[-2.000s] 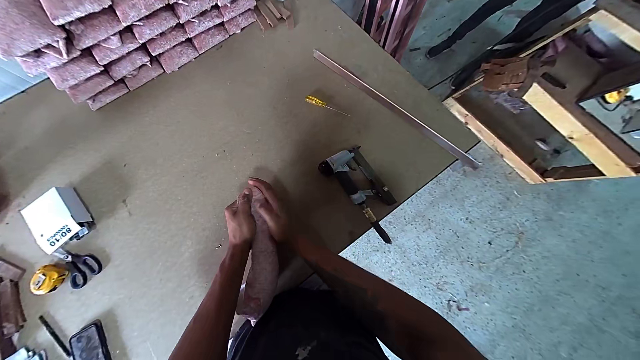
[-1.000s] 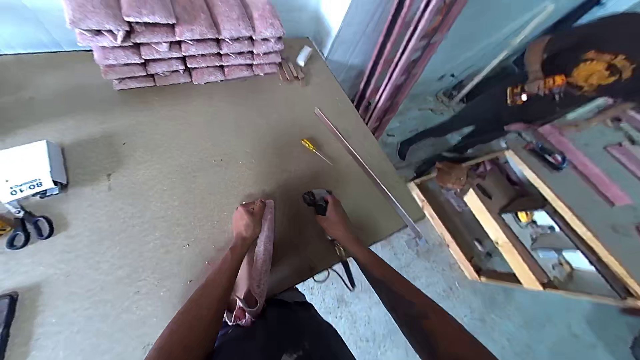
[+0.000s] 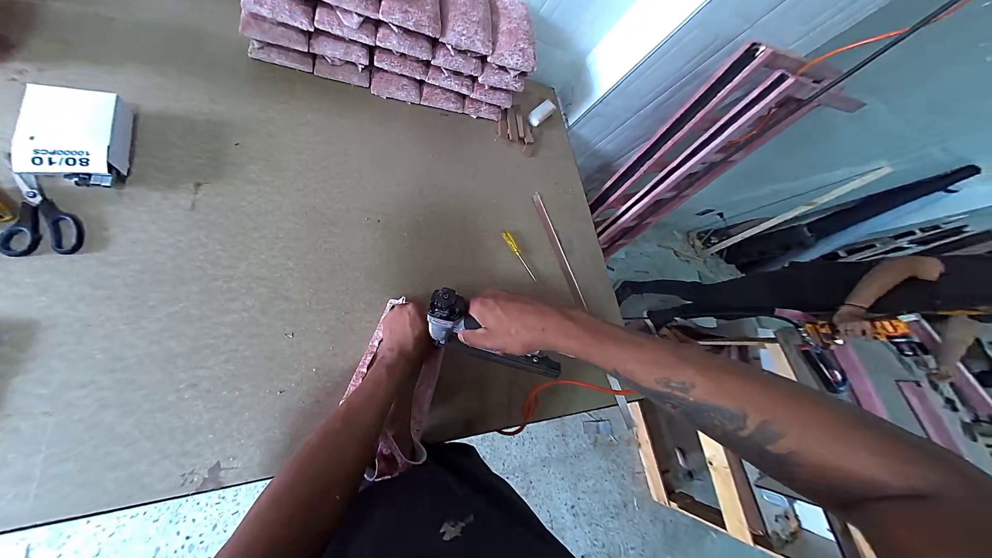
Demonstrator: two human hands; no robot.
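My left hand grips the far end of a reddish-pink speckled fabric piece, whose near end hangs by my dark clothing at the table edge. My right hand is closed around the handle of a pneumatic stapler. The stapler's head stands right beside my left hand, over the fabric's far end; its magazine points right. An orange air hose runs below it. Past my right hand lie a yellow-handled screwdriver and a thin strip.
Stacked pink speckled pads stand at the table's far side, beside small wooden pieces. At left are a white box and black-handled scissors. Beyond the right edge, a person holds an orange tool near wooden frames.
My right hand left the fabric, took hold of the stapler that lay on the table, and brought it left to my left hand. The view has shifted.
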